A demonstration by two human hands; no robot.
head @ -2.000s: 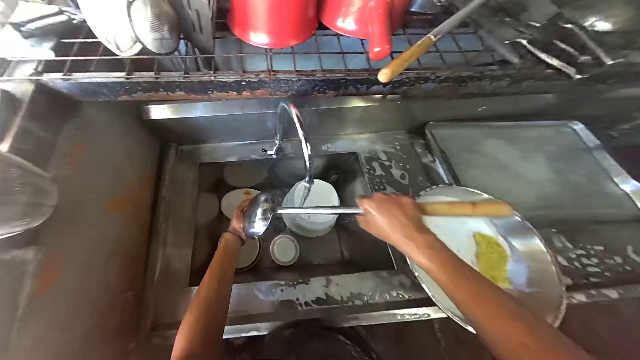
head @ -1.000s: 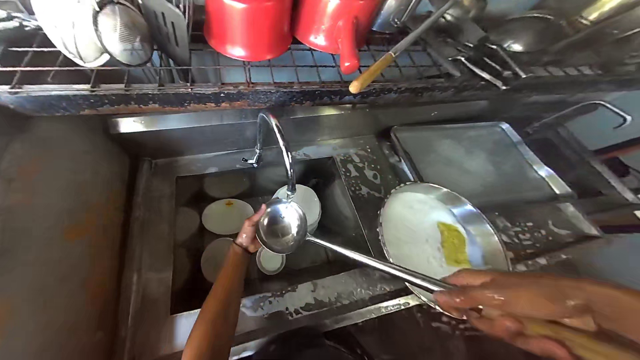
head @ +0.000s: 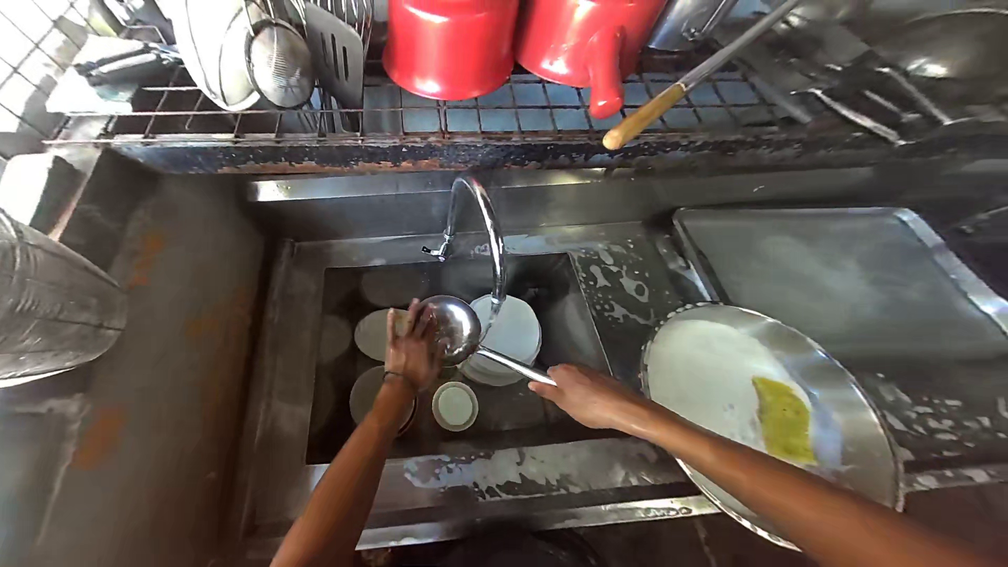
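A metal ladle hangs over the sink basin, its bowl just left of the curved chrome faucet, from which water runs. My right hand grips the ladle's handle. Against the left side of the bowl lies my left hand, fingers spread; whether it grips the rim is hard to tell. White plates are stacked in the basin under the faucet, and a small round dish sits in front of them. On the right, a large metal bowl holds whitish suds and a yellow-green sponge.
A wire rack above the sink carries red pots, a strainer and a slotted turner. A wooden-handled utensil juts over its edge. A metal tray lies at right; a metal container stands at left.
My right hand has moved left and up along the ladle, closer to its bowl. My left hand's fingers have spread over the side of the bowl. The view has shifted.
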